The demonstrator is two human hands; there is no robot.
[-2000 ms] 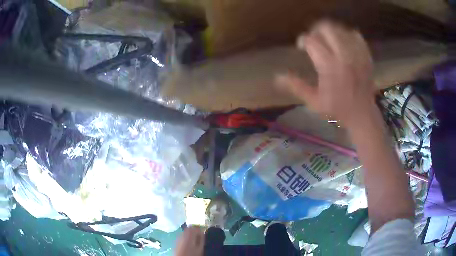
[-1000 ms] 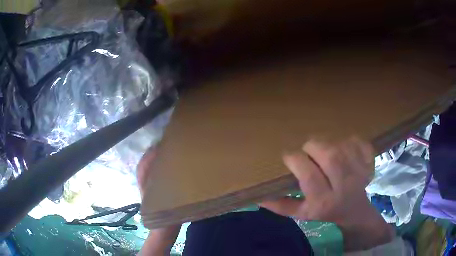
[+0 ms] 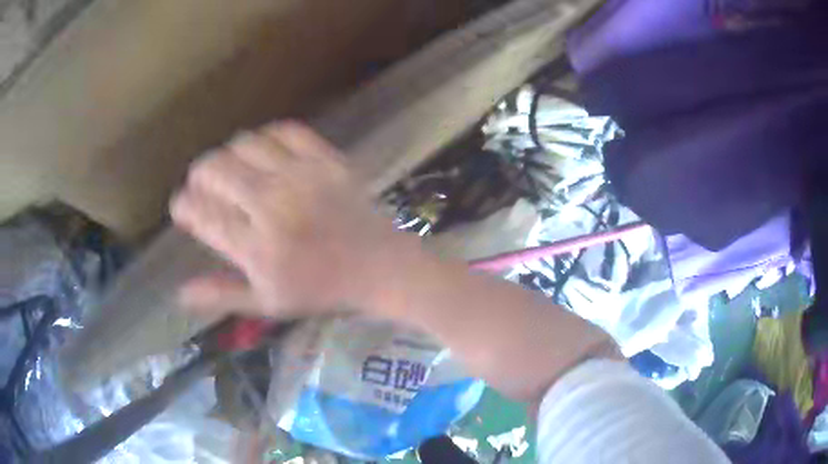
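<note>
A large brown cardboard piece [image 3: 136, 118] fills the upper left, with a long pale edge slanting from lower left to upper right. My right hand [image 3: 272, 222] is blurred and lies over this edge, back of the hand towards me, thumb apart from the bent fingers. Whether it grips the cardboard or only rests against it cannot be told. My left hand is not in view.
A white and blue printed sack [image 3: 363, 412] stands below my hand on the green floor. A pink rod [image 3: 563, 247] crosses behind my forearm. White bundled pieces [image 3: 567, 163] and purple garments [image 3: 699, 136] are at the right. Shiny clear plastic [image 3: 177, 421] lies lower left.
The view has swung to the right. The cardboard stack, held low in both hands a second ago, is now farther up and left. My left hand has gone out of view. The printed sack shows again.
</note>
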